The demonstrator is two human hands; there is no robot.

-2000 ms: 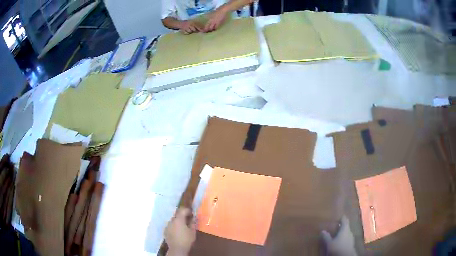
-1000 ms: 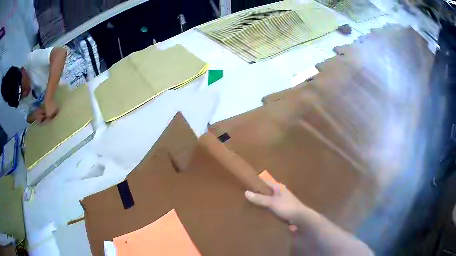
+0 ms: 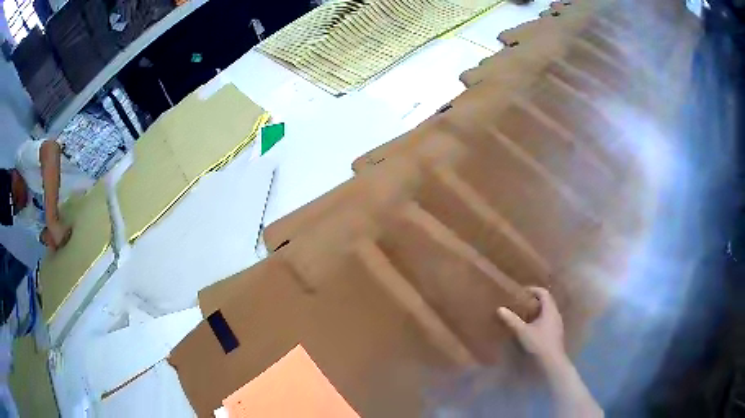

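A brown panel [image 3: 192, 355] lies nearest at the lower left, with a black strip [image 3: 222, 331] by its top edge. An orange piece [image 3: 290, 392] lies on it, cut off by the bottom edge. Overlapping brown panels run from it to the upper right, with raised folded edges [image 3: 421, 302] in a row. My right hand [image 3: 543, 331] has thumb and fingers around one folded edge [image 3: 482, 260] at its near end. Haze blurs the right part of the row. My left hand is not in view.
Across the white table [image 3: 327, 139] lie yellow-olive sheets [image 3: 184, 151], a green scrap [image 3: 272, 138] and striped yellowish sheets [image 3: 359, 41]. White sheets [image 3: 192, 237] lie behind the brown row. A person's hand [image 3: 55, 235] rests on yellow-olive sheets at the far left.
The view has turned further right along the brown row. My right hand has let go of the lifted fold and is on another one farther along. The lifted panel now lies lower, covering the second orange piece.
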